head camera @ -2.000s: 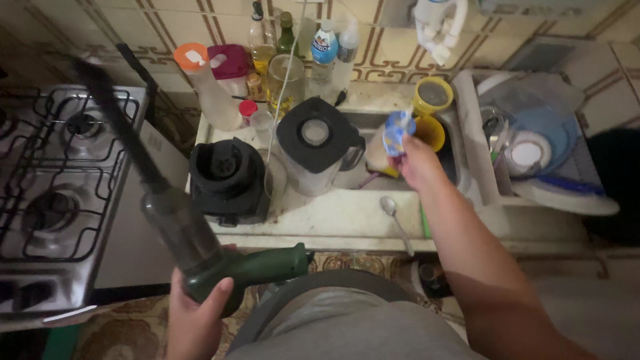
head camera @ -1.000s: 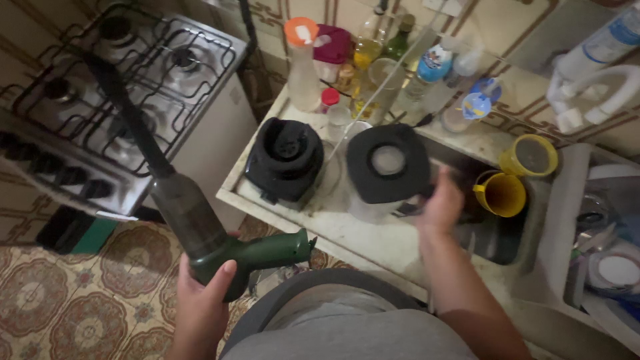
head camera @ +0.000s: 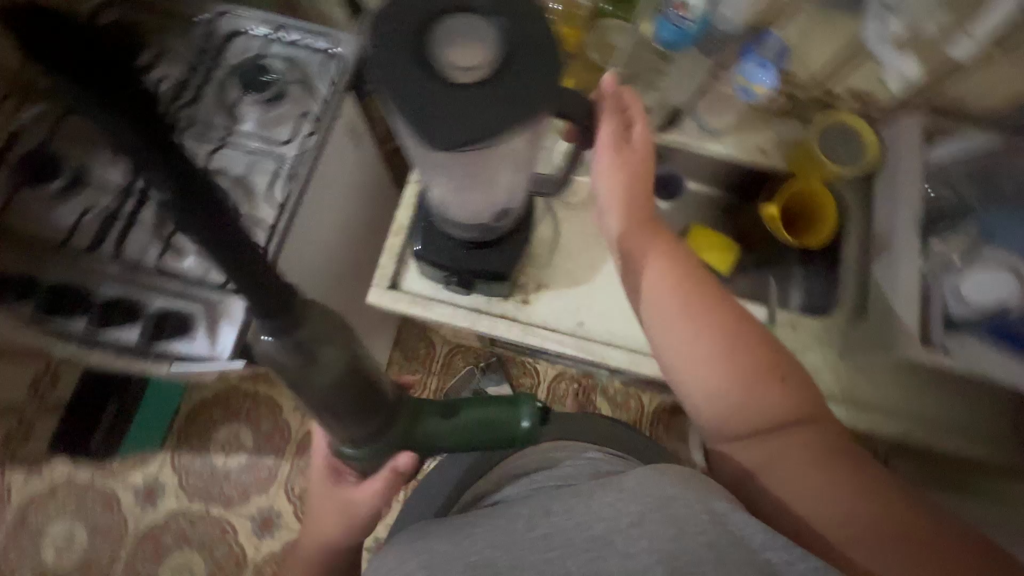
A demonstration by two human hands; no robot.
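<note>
My left hand (head camera: 352, 488) is closed around a green handheld vacuum cleaner (head camera: 464, 424), whose long dark nozzle points up and left over the stove. At the handle of a blender jar (head camera: 480, 172) is my right hand (head camera: 620, 152), gripping it. The jar has a black lid (head camera: 464, 72) and stands, slightly tilted in view, on or just above the black blender base (head camera: 468, 260) at the left end of the counter; blur hides whether it is seated.
A gas stove (head camera: 264, 144) stands left of the counter (head camera: 576, 296). Right of the jar, the sink holds a yellow mug (head camera: 800, 214) and a yellow sponge (head camera: 712, 250). A dish rack (head camera: 932, 240) is at the far right. Bottles line the wall behind.
My right hand has let go of the blue-and-clear item held two seconds ago and taken the blender jar, which has moved left from beside the base to over it. The view has swung.
</note>
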